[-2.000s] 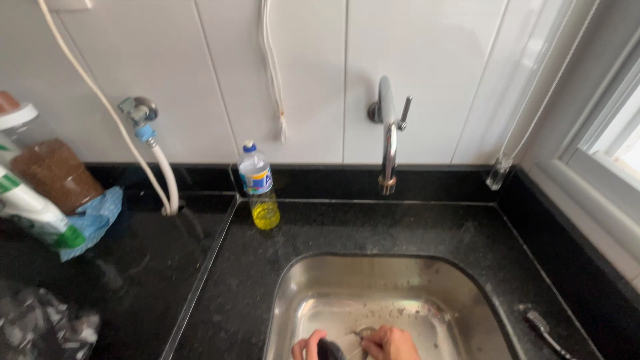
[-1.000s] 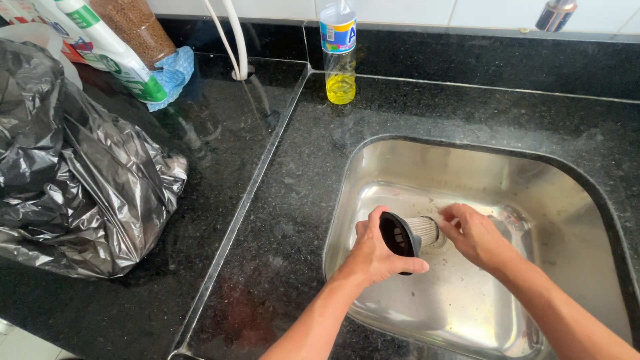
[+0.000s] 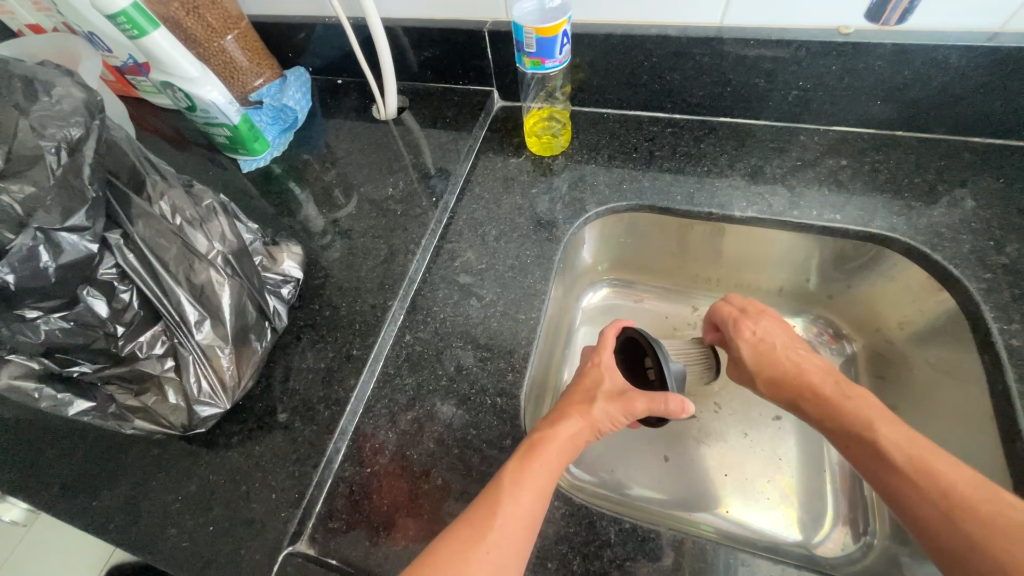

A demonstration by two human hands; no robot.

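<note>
Over the stainless steel sink (image 3: 768, 480), my left hand (image 3: 612, 392) grips the wide black rim of a pleated filter (image 3: 692, 360), probably from a vacuum cleaner. The filter lies sideways, its dark open end turned to the left and its pale pleats pointing right. My right hand (image 3: 748, 340) is at the filter's narrow dark end cap, fingers curled; whether they pinch the cap is not clear. Small dark specks of debris are scattered over the sink's bottom and walls.
A clear bottle with yellow liquid (image 3: 548, 132) stands behind the sink. On the left, a black plastic bag (image 3: 152, 296) lies on the dark stone counter (image 3: 416, 360). Behind it are a white-and-green package (image 3: 200, 104), a container of brown granules (image 3: 212, 48), a blue cloth (image 3: 284, 108) and white hoses (image 3: 380, 64).
The view has tilted down strongly since the first frame. Since one second ago, my left hand still holds the filter's rim, and my right hand remains by its far end with the fingers more curled.
</note>
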